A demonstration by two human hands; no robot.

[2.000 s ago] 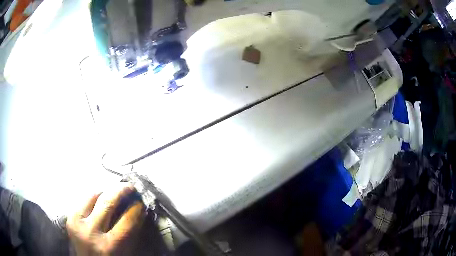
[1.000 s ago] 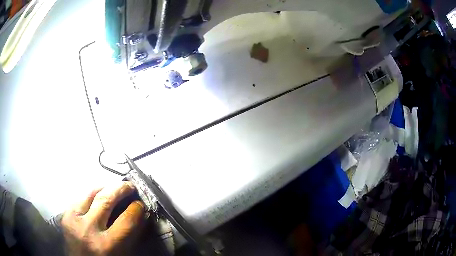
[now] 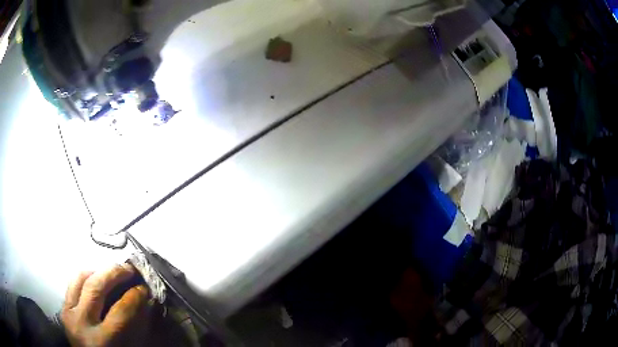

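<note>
My left hand, at the lower left, is closed on a small piece of cloth at the front edge of the white machine bed. Long thin blades, which look like shears, lie along the right side of that cloth, tips up at the bed edge. Their handles are lost in the dark at the bottom. My right hand is not visible. The sewing machine head stands at the upper left, its needle area washed out by glare.
A small brown square sits on the bed. A cream block is at its right end. Below it are a blue bin with white strips and clear plastic. Plaid cloth hangs at the lower right.
The view has shifted, so the machine head, bed and bin appear further left. My left hand keeps hold of the cloth, with the blades still beside it.
</note>
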